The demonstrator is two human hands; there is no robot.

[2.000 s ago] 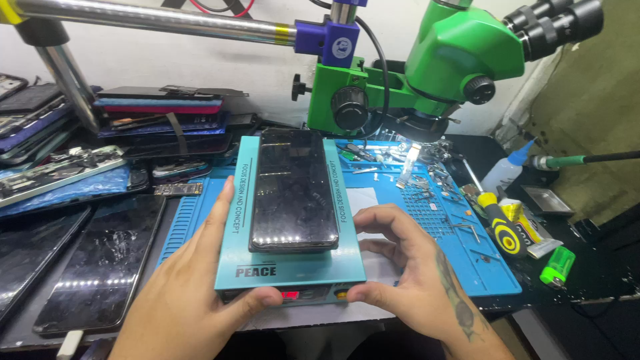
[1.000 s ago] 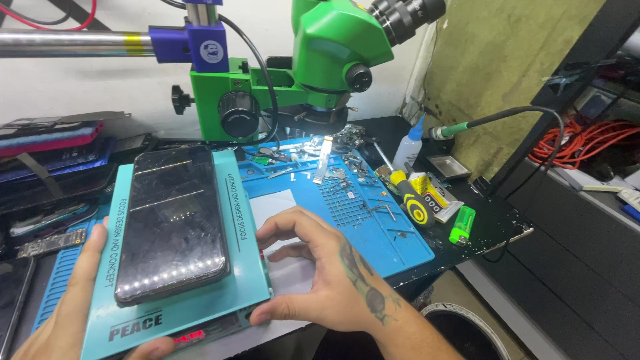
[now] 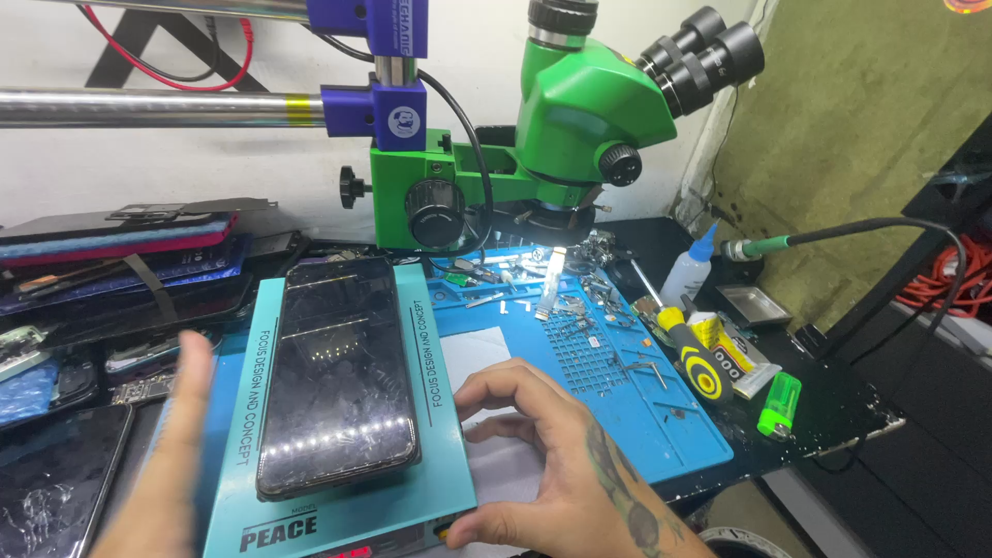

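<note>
A black smartphone point(image 3: 339, 380) lies screen up on a turquoise box-shaped device point(image 3: 443, 465) that bears writing and has a red lit display on its front edge. My right hand point(image 3: 550, 465) is at the device's right side, its thumb at the front right corner and its curled fingers by the side edge. At the left, my left hand point(image 3: 167, 457) is blurred, with a finger pointing up beside the device; whether it touches the device I cannot tell. The device rests over a blue silicone work mat point(image 3: 690, 442) and a white sheet point(image 3: 484, 349).
A green stereo microscope point(image 3: 589, 108) on a metal arm point(image 3: 163, 108) stands behind. Small metal parts lie on the mat. To the right are a screwdriver point(image 3: 694, 356), a bottle point(image 3: 688, 271), a green lighter point(image 3: 780, 403) and a small tray point(image 3: 752, 304). Stacked phones point(image 3: 116, 240) crowd the left.
My left hand has come away from the device's left edge, where it was two seconds ago. My right hand stays at the right side. The view has shifted.
</note>
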